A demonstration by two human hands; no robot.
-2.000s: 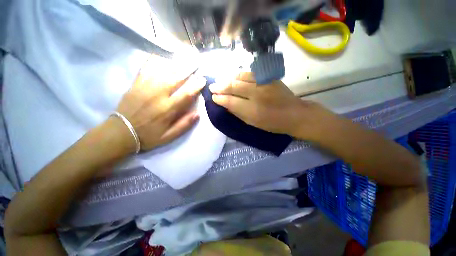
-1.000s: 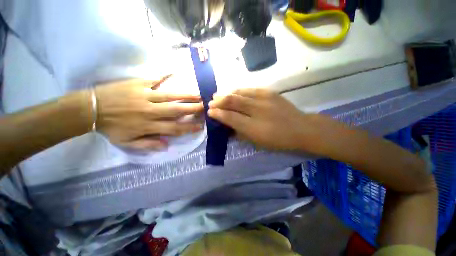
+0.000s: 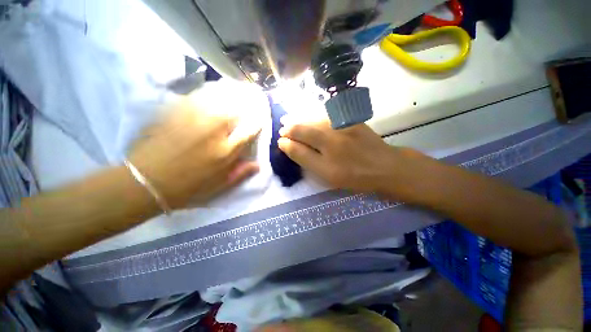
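Note:
A navy-black strip [image 3: 285,159] lies along the right edge of a grey-white panel [image 3: 240,194], below the bright needle area of the sewing machine [image 3: 285,32]. My left hand [image 3: 194,149] is blurred and lies flat on the panel, left of the strip, with its fingers somewhat apart. My right hand [image 3: 337,152] has its fingertips on the strip's right edge, thumb and finger close together. The presser foot and needle are lost in the glare. The strip's upper end runs up into that glare.
A grey ribbed knob [image 3: 350,107] hangs above my right hand. Yellow-handled scissors [image 3: 431,65], a red handle [image 3: 447,13] and dark scraps lie at upper right. A dark flat rectangle [image 3: 573,87] lies at the right edge. Ruler tape [image 3: 259,237] lines the front. A blue crate [image 3: 473,259] stands lower right.
The strip's lower end has moved up, away from the ruler tape, and less of it shows. My left hand has shifted up and is now tilted. My right hand stays at the strip.

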